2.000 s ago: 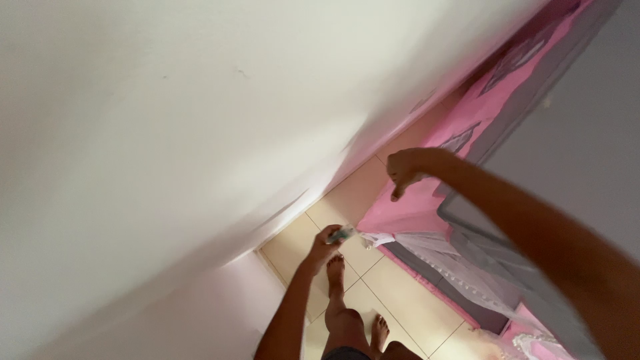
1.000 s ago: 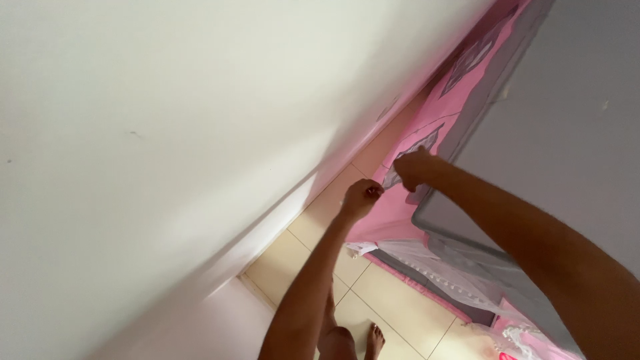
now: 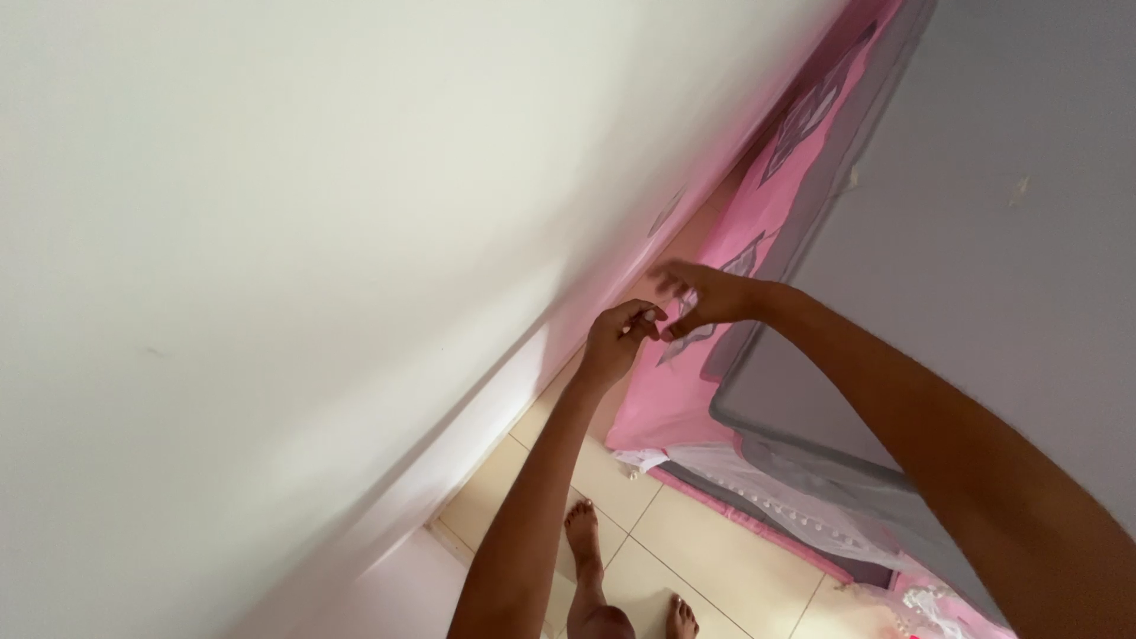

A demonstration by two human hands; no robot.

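Note:
My left hand (image 3: 619, 337) is raised near the white wall, its thumb and fingers pinched together. A small pale item (image 3: 650, 316) shows at its fingertips, too small to identify. Close beside it, on the right, my right hand (image 3: 701, 297) has its fingers spread and somewhat blurred, with nothing plain between them. The two hands almost meet, and whether they touch is unclear. Behind them hangs a pink fabric skirt (image 3: 657, 399) with grey patterned patches, on the side of a grey-covered mattress (image 3: 994, 293).
A white wall (image 3: 311, 266) fills the left side. Beige floor tiles (image 3: 701, 550) lie below, with my bare feet on them. Sheer white fabric with pompom trim (image 3: 781, 506) hangs at the mattress end. A narrow gap runs between wall and bed.
My left hand has risen from low over the tiles, where it held a small greenish item, to beside my right hand. Since one second ago, the right hand's fingers have spread.

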